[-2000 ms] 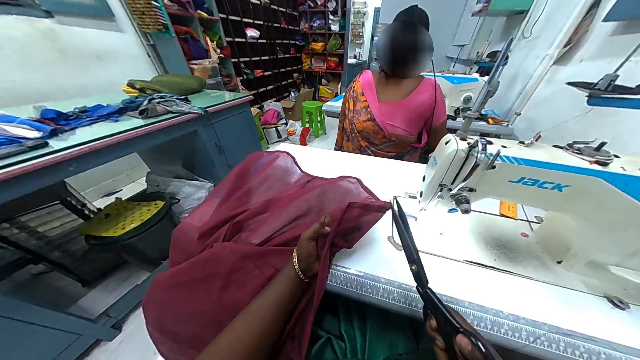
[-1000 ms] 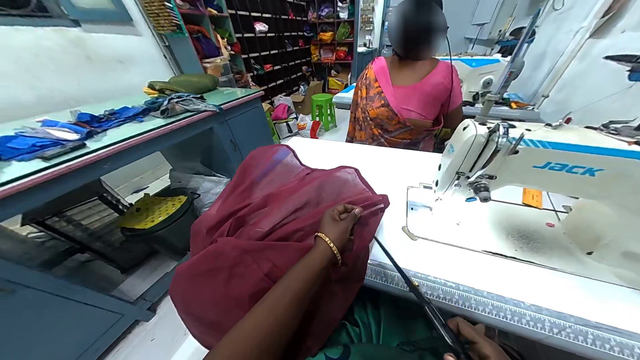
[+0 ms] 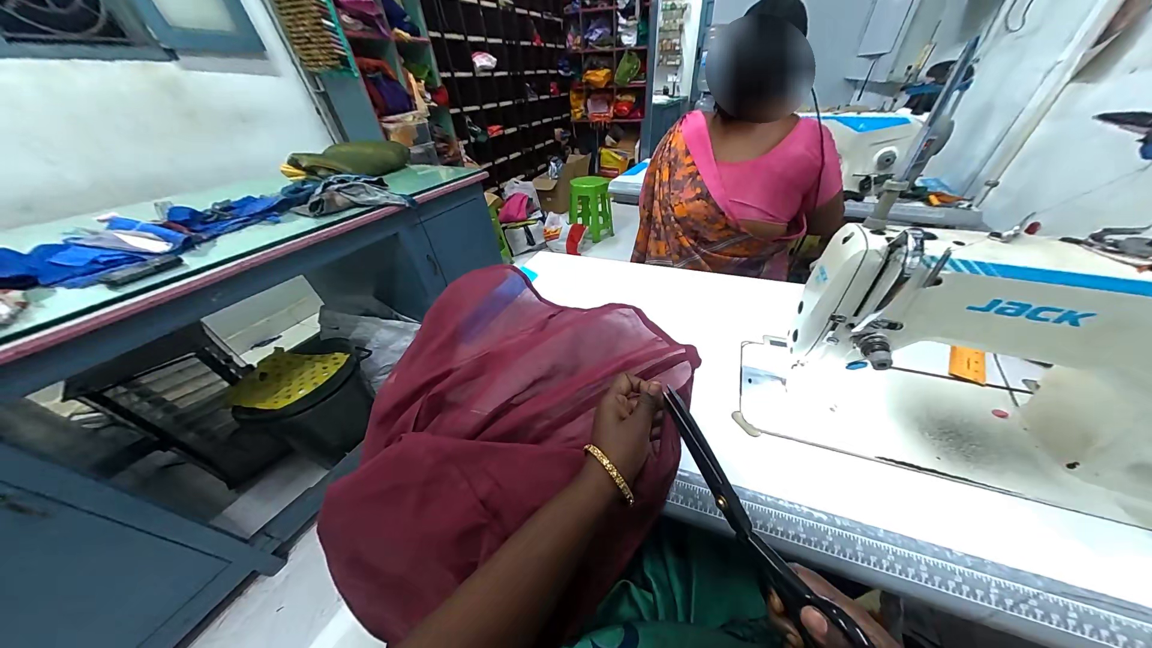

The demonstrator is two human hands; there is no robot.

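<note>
Sheer maroon fabric [image 3: 504,441] is spread over the near left end of the white sewing table and hangs over its edge. My left hand [image 3: 627,418], with a gold bangle at the wrist, pinches the fabric near its right edge. At the lower right my right hand [image 3: 823,612] holds black fabric scissors [image 3: 724,499] by the handles. Their blades look closed or nearly so, with the tips right beside my left fingertips at the cloth. Whether the tips touch thread or fabric cannot be told.
A Jack sewing machine [image 3: 981,315] stands on the white table [image 3: 900,522], which has a measuring tape strip [image 3: 972,558] along its front edge. Ahead, a person [image 3: 747,180] sits facing away. At left are a glass-topped counter [image 3: 270,252] with blue cloth [image 3: 135,238] and a black bin [image 3: 310,405].
The scissors, further right and open two seconds ago, have come to my left fingertips with blades together. My left hand, earlier spread on the fabric, now pinches it near the right edge.
</note>
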